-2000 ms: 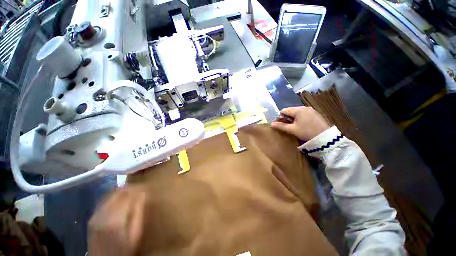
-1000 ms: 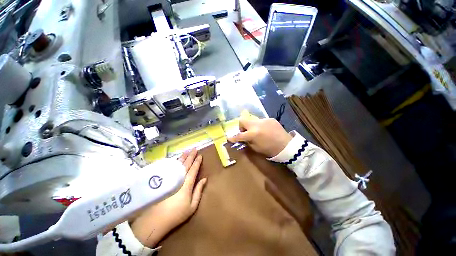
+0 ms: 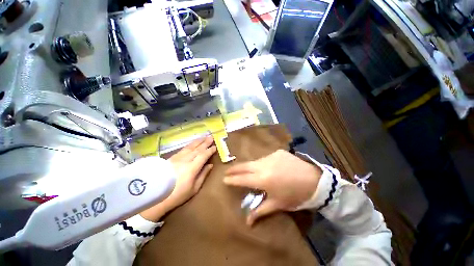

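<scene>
The brown fabric piece [image 3: 228,223] lies over the table front, its upper edge at the yellow template clamp [image 3: 179,136]. One yellow arm of the clamp reaches down over the cloth. My left hand [image 3: 189,169] lies flat on the cloth just below the clamp, fingertips near its edge, partly behind the lamp. My right hand [image 3: 278,182] is over the cloth to the right, slightly blurred, with silvery thread snips [image 3: 253,201] held at the palm between thumb and fingers. Black cord shows near the right wrist.
The white sewing lamp [image 3: 104,205] crosses the lower left. The machine head [image 3: 57,72] is at left. A white-framed screen [image 3: 299,28] stands behind. Bundled brown pieces [image 3: 332,130], tied with white string, lie at right. The pale template sheet [image 3: 244,85] is under the clamp.
My left hand has come onto the cloth beside the clamp and stays there. My right hand has moved from the cloth's upper right edge down over the cloth. The view has shifted.
</scene>
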